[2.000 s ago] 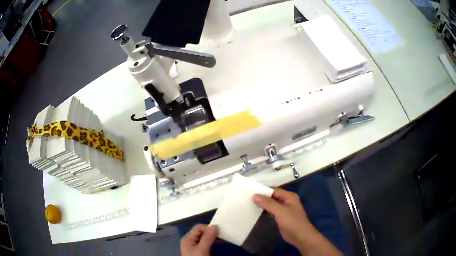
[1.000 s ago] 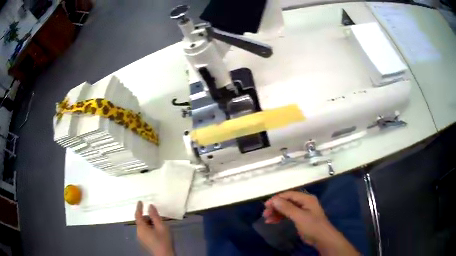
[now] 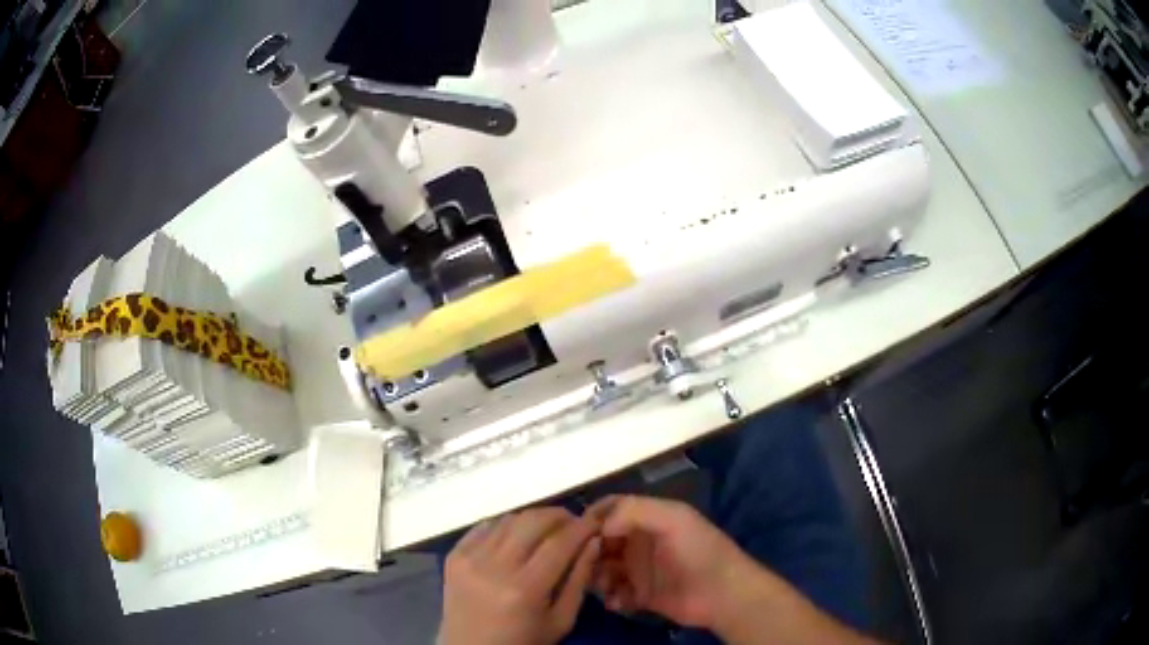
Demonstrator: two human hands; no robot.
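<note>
My left hand [image 3: 519,573] and my right hand [image 3: 662,561] are together in front of the bench edge, fingers touching. Whether anything small is between the fingers cannot be told. A white panel [image 3: 347,494] lies on the bench left of the skiving machine [image 3: 743,233], at the front edge. The yellow strip [image 3: 498,311] lies across the machine's front, below the presser foot post [image 3: 359,164]. A pile of loose panels [image 3: 825,82] sits on the machine's right end.
The tied stack of panels [image 3: 164,378] stands at the left with its spotted band [image 3: 170,325]. An orange ball or fruit [image 3: 121,536] is at the left corner. A lever [image 3: 435,108] sticks out from the post. A black sheet [image 3: 410,38] hangs behind.
The panel first held in both hands is gone from them, and the bench's left end shows a white panel. My left hand has moved right from beside that panel to meet my right hand.
</note>
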